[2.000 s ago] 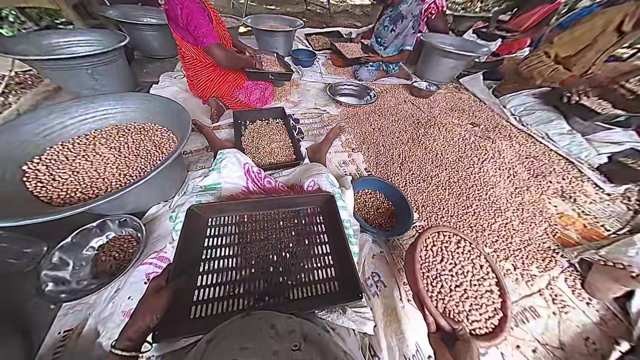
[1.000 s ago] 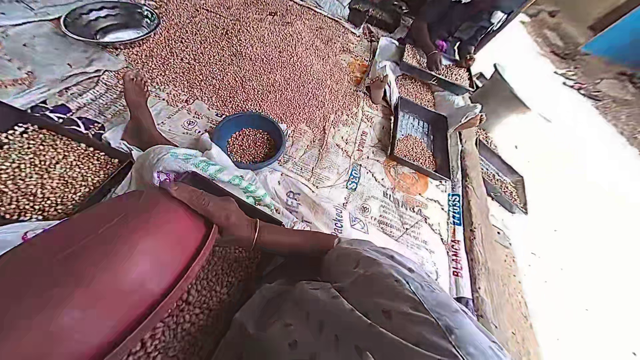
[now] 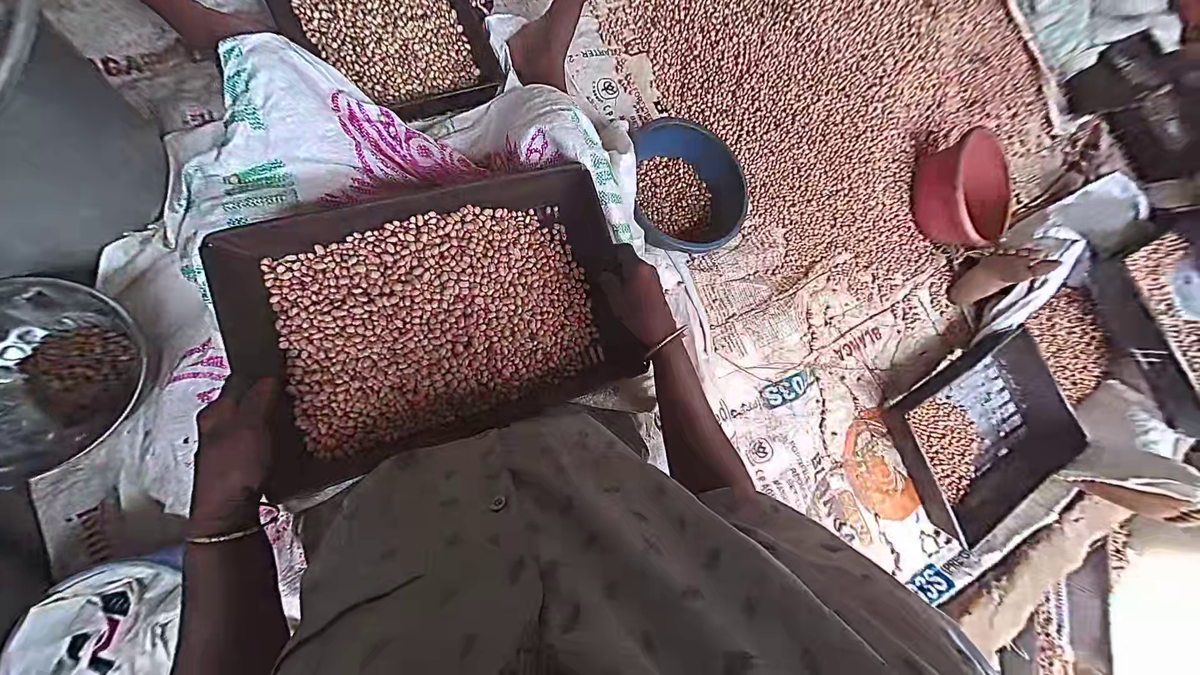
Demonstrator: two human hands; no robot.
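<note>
A black plastic slotted tray lies over my lap, its floor covered by a layer of shelled nuts or beans. My left hand grips its left edge near the lower corner, and my right hand grips the right edge; both wear a thin bangle. A blue plastic bowl, partly filled with the same pieces, stands just beyond my right hand. A red-brown tub lies tipped on its side on the spread pile, farther right.
Loose nuts or beans cover the sheets ahead. Another filled tray sits beyond my lap, between a person's bare feet. A metal bowl is at left, a large metal basin above it. At right lies a partly filled black tray.
The tray on my lap showed bare slots at first and now holds a layer of nuts or beans. The red-brown tub has left my hand and lies on the pile.
</note>
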